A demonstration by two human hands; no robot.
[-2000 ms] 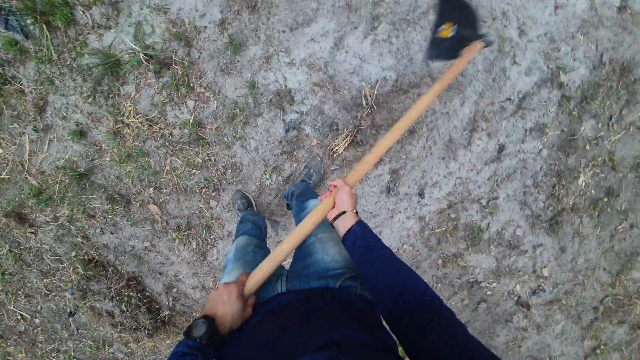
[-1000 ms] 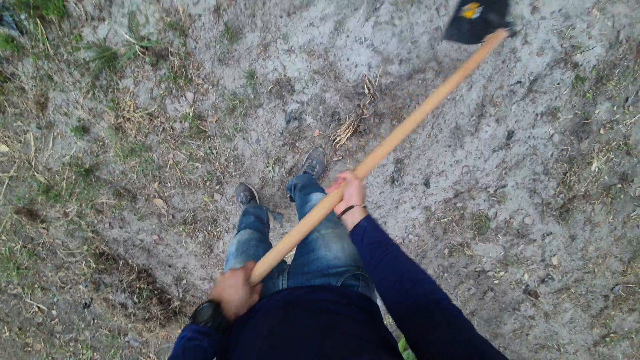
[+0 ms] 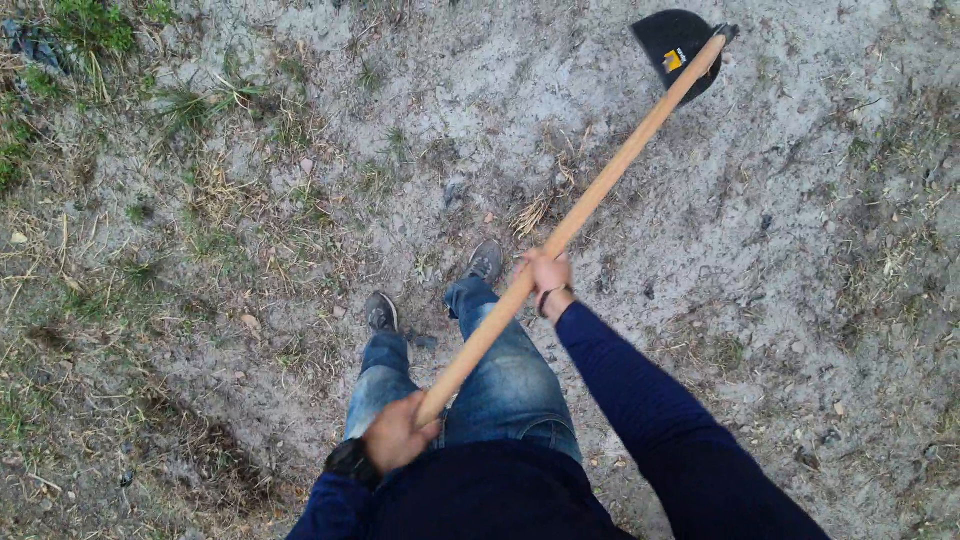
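A garden hoe's long wooden handle [image 3: 600,187] slants from lower middle to upper right in the head view. Its black metal blade [image 3: 673,52], with a yellow mark, is at the top right, over the sandy ground; whether it touches the soil I cannot tell. My left hand [image 3: 397,435], with a dark watch at the wrist, is closed round the handle's lower end, close to my waist. Farther up the handle, about midway, my right hand [image 3: 546,271] grips it, a thin dark bracelet on that wrist.
My two grey shoes [image 3: 381,311] stand on pale sandy soil [image 3: 480,97]. Green weeds [image 3: 90,30] grow at the upper left, beside a bluish scrap. A tuft of dry straw [image 3: 531,216] lies just beyond my right foot. Dry roots and grass edge a dark patch at the lower left.
The hoe's blade, blurred in both earlier frames, now shows sharply and its rounded outline is in full view. Both hands have kept their hold on the handle.
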